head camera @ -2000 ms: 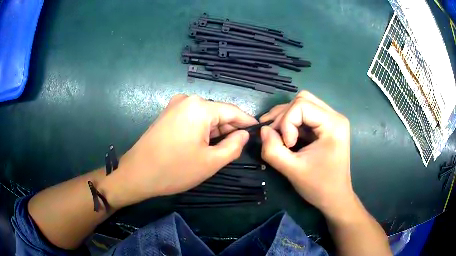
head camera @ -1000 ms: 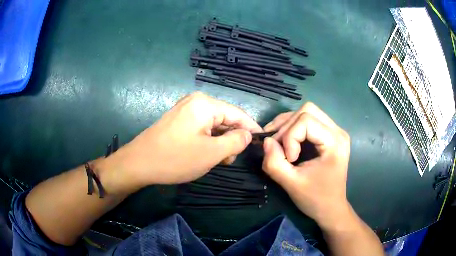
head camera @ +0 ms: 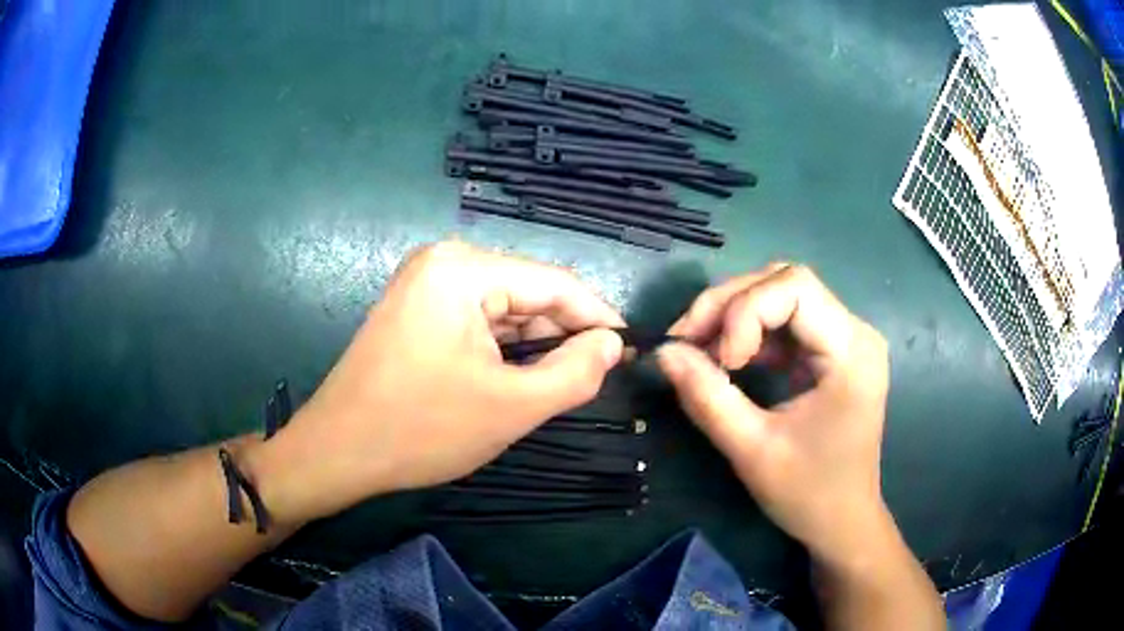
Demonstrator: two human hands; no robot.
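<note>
My left hand (head camera: 475,358) pinches a thin black rod (head camera: 542,346) between thumb and fingers, with part of it hidden in the palm. My right hand (head camera: 783,382) holds the rod's right end between thumb and index fingertips. Small details at the fingertips are blurred. Below my hands lies a pile of black rods (head camera: 567,476), some with small pale or brassy spots at the right ends; my left hand partly covers them. Beyond my hands lies a loose pile of black plastic housings (head camera: 592,154) with flat, holed heads at the left.
A blue plastic tray (head camera: 37,136) is at the upper left. A white ladder-like sheet (head camera: 974,234) with a brown-orange strip lies at the right. Short black strips (head camera: 243,491) are on my left wrist. Small black pieces (head camera: 1090,431) lie at the far right of the green mat (head camera: 308,99).
My right hand has moved slightly right and away from my left fingertips, so more of the rod shows between them. Both hands still hold it. The whole view has shifted slightly.
</note>
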